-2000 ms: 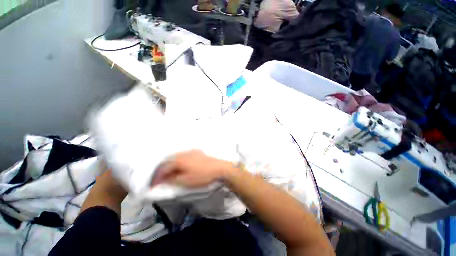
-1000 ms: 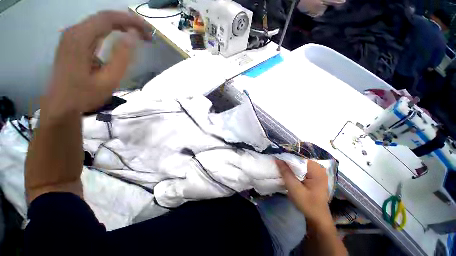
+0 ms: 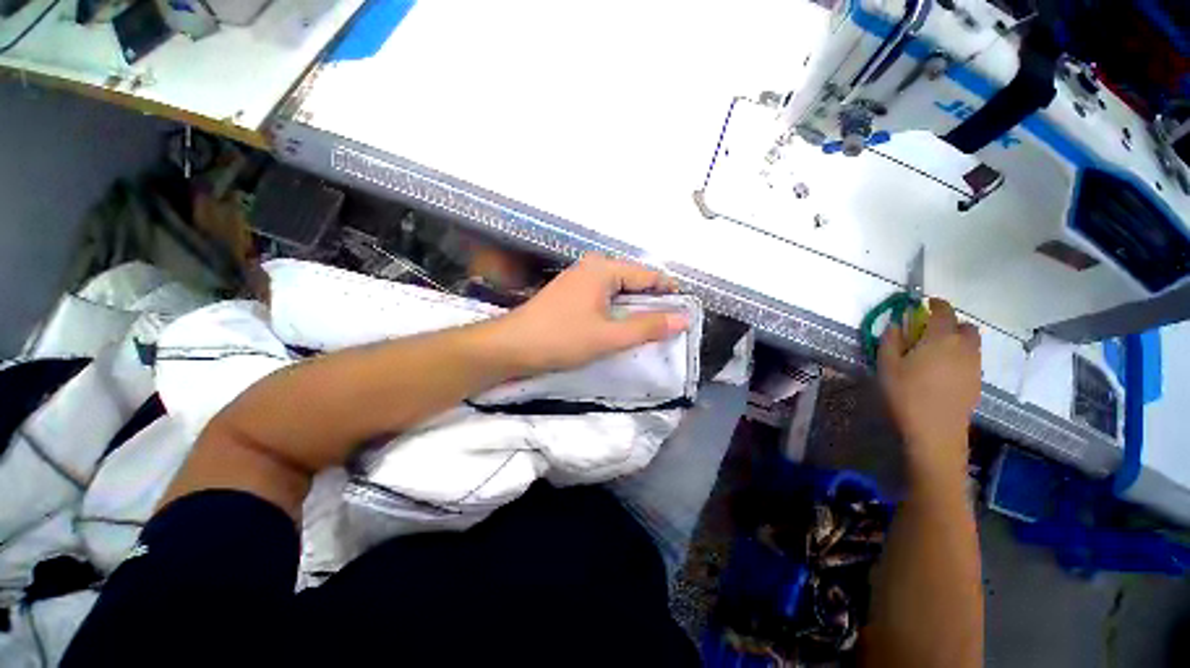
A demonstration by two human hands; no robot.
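The white, puffy garment body with dark seam lines lies over my lap and reaches to the left. My left hand holds a folded white end of it just in front of the table edge, thumb on top. My right hand is at the front table edge, its fingers on the green and yellow handles of the scissors. The scissors' blades point away from me on the white table. The fingers partly cover the handles, so how firm the grip is cannot be told.
The white sewing machine with blue trim stands at the upper right. The white table has a ruler strip along its front edge. A blue basket with dark pieces is on the floor below. Another table is at the upper left.
My left hand has come down from the raised position onto the white fabric. My right hand has left the fabric and moved right to the scissors. The view has shifted towards the machine.
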